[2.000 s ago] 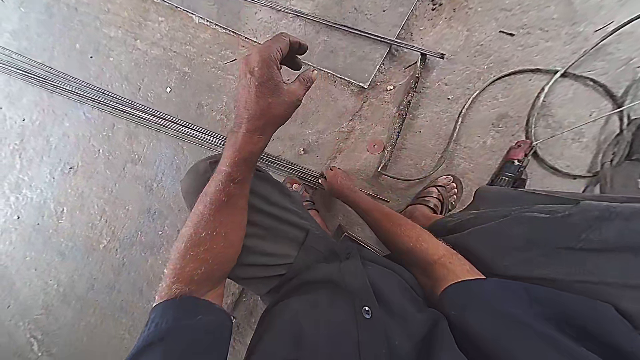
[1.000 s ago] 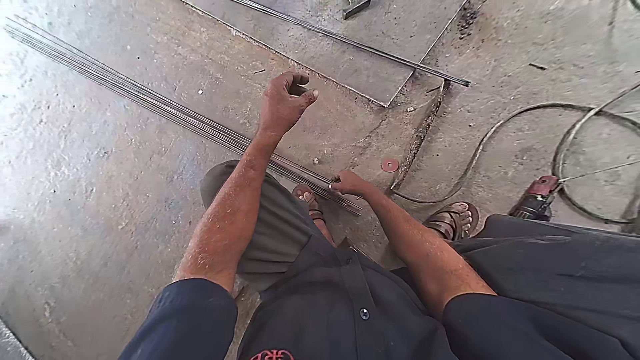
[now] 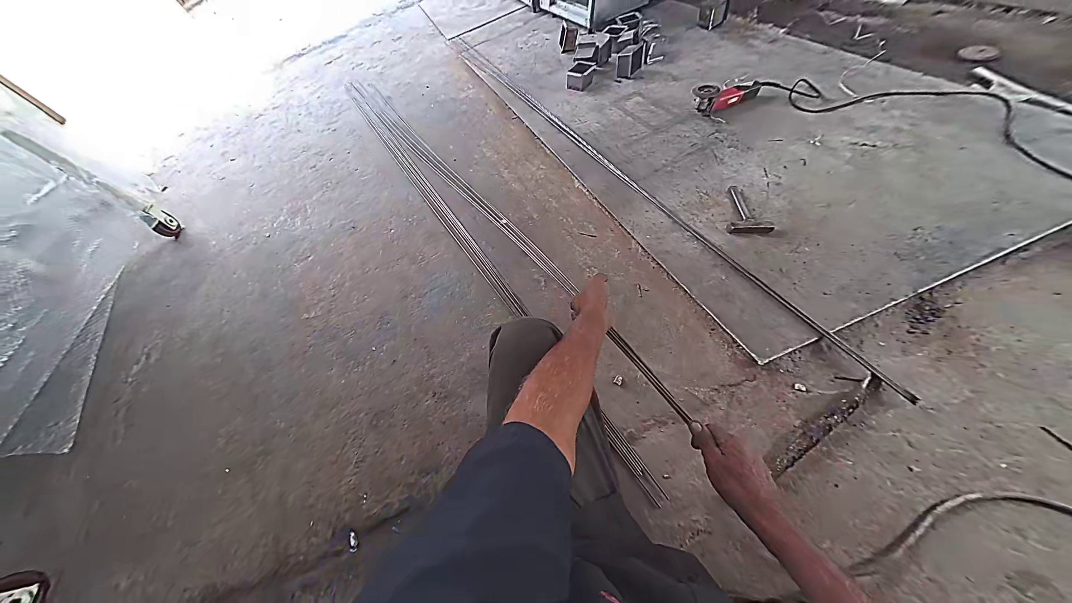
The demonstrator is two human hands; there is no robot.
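My left hand (image 3: 591, 301) is closed around a bundle of thin metal rods (image 3: 645, 368) at mid-length, above my knee. At the near end of the same bundle, my right hand (image 3: 727, 459) grips the rod tips. A second bundle of thin rods (image 3: 452, 226) lies on the concrete floor to the left and passes beside my leg; its near ends show right of my knee. Further right, a third bundle of rods (image 3: 703, 241) rests across a flat metal sheet (image 3: 670, 159), its near end past the sheet's edge.
A hammer (image 3: 748, 213) and a red angle grinder (image 3: 727, 96) with a black cord lie on the sheet. Cut pieces of square tube (image 3: 593, 50) are piled at the top. Plastic sheeting (image 3: 50, 293) lies at left; a cable (image 3: 938, 511) curves at lower right.
My left hand, raised with fingers apart before, now holds rods. Part of the rods has separated from the bundle on the floor. The view has swung up toward the far floor.
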